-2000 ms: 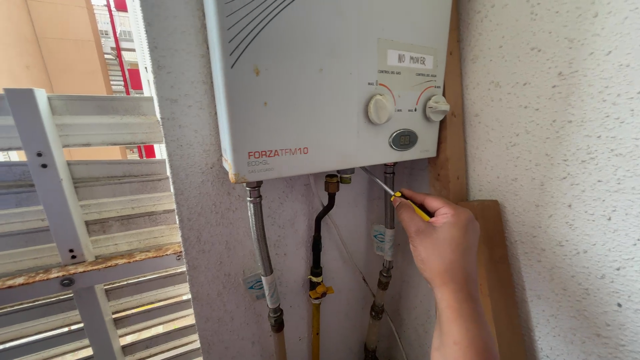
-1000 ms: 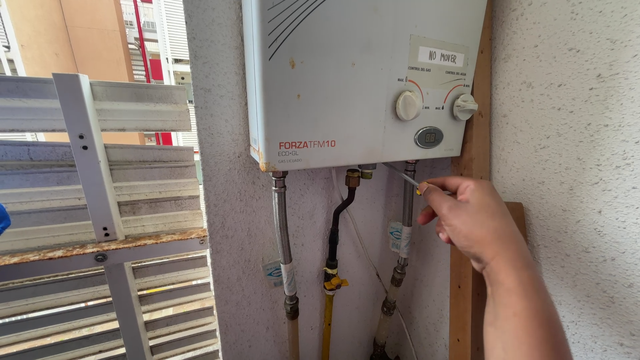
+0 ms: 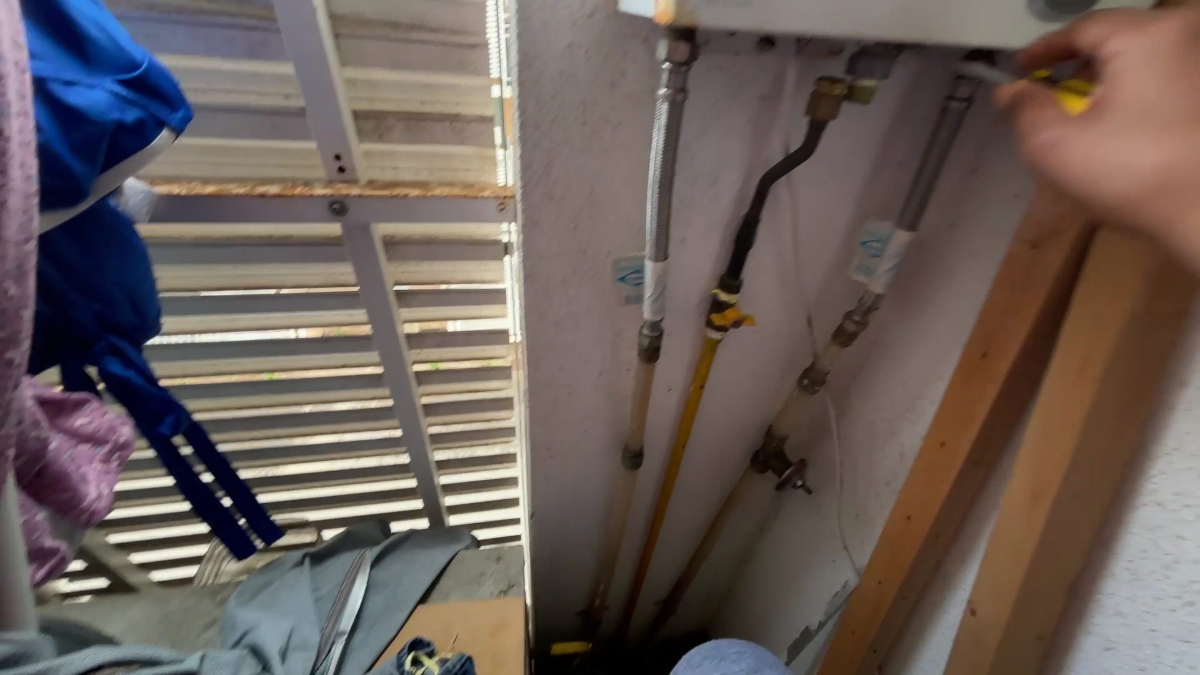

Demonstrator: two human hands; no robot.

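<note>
My right hand (image 3: 1116, 122) is at the upper right, closed on a screwdriver (image 3: 1059, 89) with a yellow and black handle. Its shaft points left, at the underside of the white gas water heater (image 3: 844, 14), near the top of the right braided hose (image 3: 937, 141). The tip is blurred. Left of it, a black gas hose (image 3: 773, 178) runs down to a yellow-handled valve (image 3: 729, 319) on a yellow pipe. Another braided hose (image 3: 662, 178) hangs from the heater's left end. My left hand is out of view.
Wooden boards (image 3: 1041, 441) lean at the right wall. A valve (image 3: 783, 464) sits low on the right pipe. Blue cloth (image 3: 94, 187) and pink cloth (image 3: 70, 469) hang at the left by a louvred metal screen (image 3: 422, 328). Grey cloth (image 3: 300, 591) lies below beside a cardboard box (image 3: 469, 633).
The view has tilted down strongly, bringing in the lower pipes and hanging cloth. My right hand still holds the screwdriver under the heater near the right hose.
</note>
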